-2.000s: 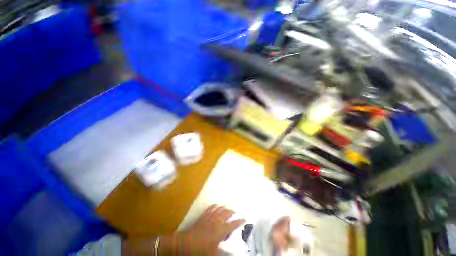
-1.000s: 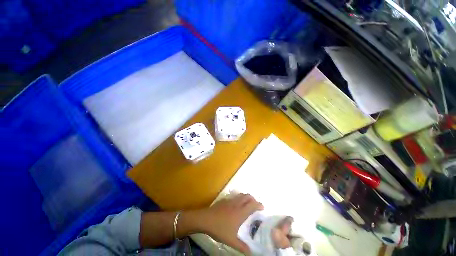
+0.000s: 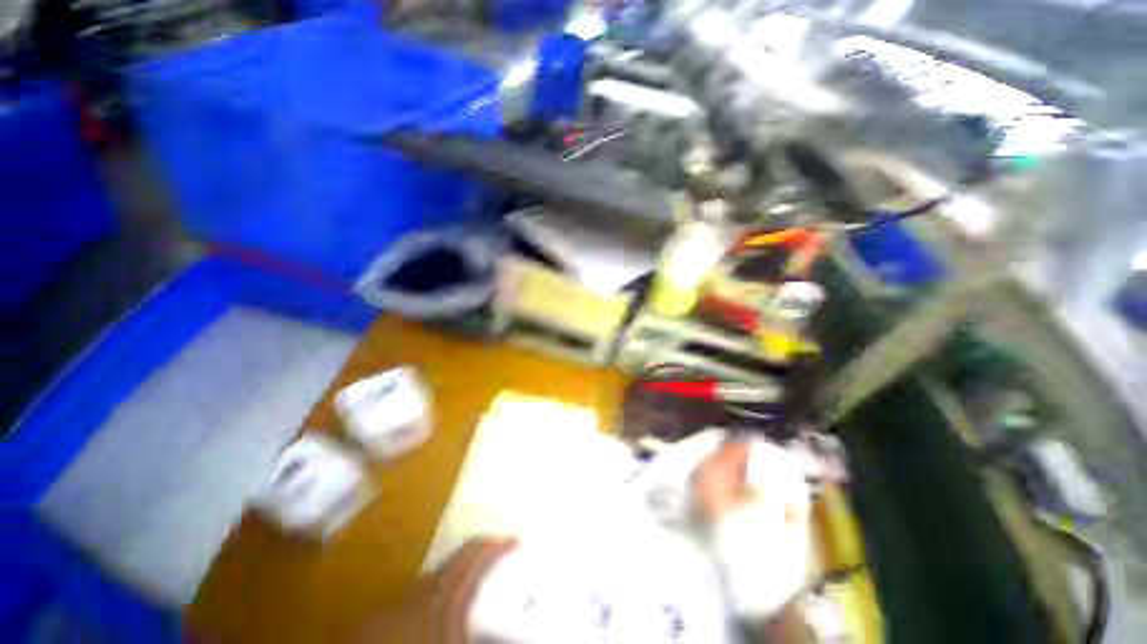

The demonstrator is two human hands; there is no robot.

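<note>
The view is blurred by motion. A white socket strip (image 3: 591,610) with faint dark sockets lies at the bottom centre, cut off by the lower edge. My bare left hand (image 3: 468,581) grips its left end. My right hand (image 3: 761,522), in a white glove with a bare fingertip showing, is beyond the strip's right part, near the dark socket board (image 3: 660,409). Whether it holds anything is too blurred to tell. Two white cube sockets, one nearer (image 3: 315,484) and one farther (image 3: 386,411), stand on the brown-orange bench (image 3: 271,572) at left.
A blue bin (image 3: 76,403) with a pale divider sheet (image 3: 176,428) adjoins the bench at left. Beige meters (image 3: 560,306), a yellowish bottle (image 3: 686,271) and a red-handled tool (image 3: 679,389) are behind the work. A dark green conveyor (image 3: 937,516) runs at right.
The view has swung right and up. My right hand has moved away from my left, toward the socket board, and more of the strip shows between them.
</note>
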